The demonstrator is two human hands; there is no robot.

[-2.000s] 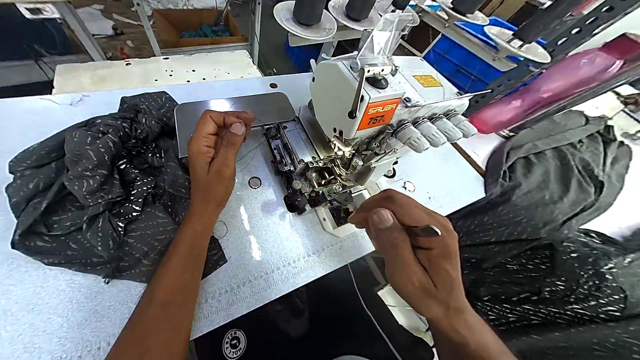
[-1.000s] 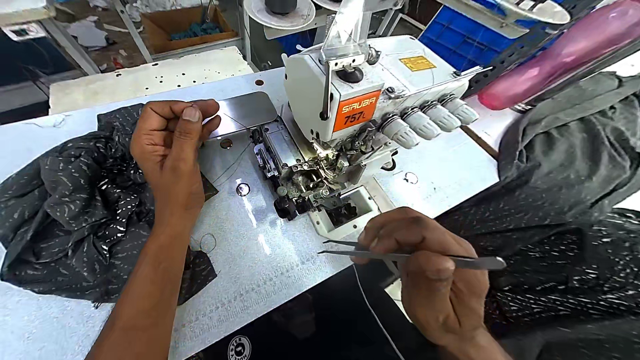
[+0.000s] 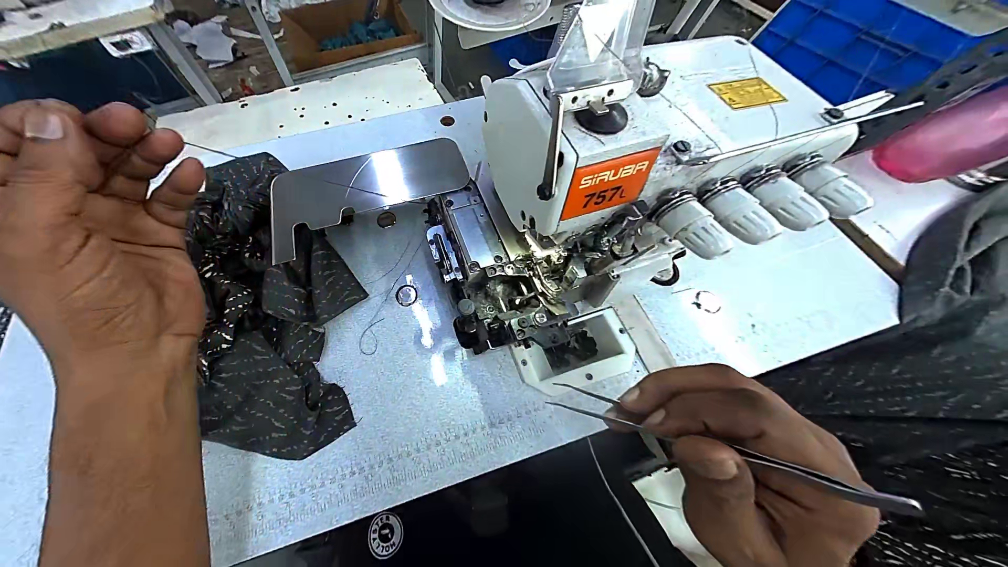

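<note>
My right hand (image 3: 748, 457) holds metal tweezers (image 3: 819, 479), their two tips parted over the table's front edge. In front of them stands a white Siruba overlock sewing machine (image 3: 520, 150), its looper area (image 3: 528, 295) exposed. My left hand (image 3: 102, 228) is raised at the left with bent fingers; a dark thread (image 3: 209, 150) runs from near its fingertips toward the machine's metal cloth plate (image 3: 378, 177). Whether the fingers pinch the thread cannot be made out. Dark patterned fabric (image 3: 276, 378) lies bunched beside and behind that hand. A loose thread (image 3: 378, 319) curls on the table.
The white worktable (image 3: 441, 425) has a printed ruler along its front. Dark fabric (image 3: 913, 354) is piled at the right. Behind are blue crates (image 3: 866, 47), a cardboard box (image 3: 346, 47) and a pink object (image 3: 945, 138). Thread guides project from the machine.
My left hand has moved left, away from the machine. My right hand has drawn back from the looper area, and the tweezers now show fully. The view has shifted closer.
</note>
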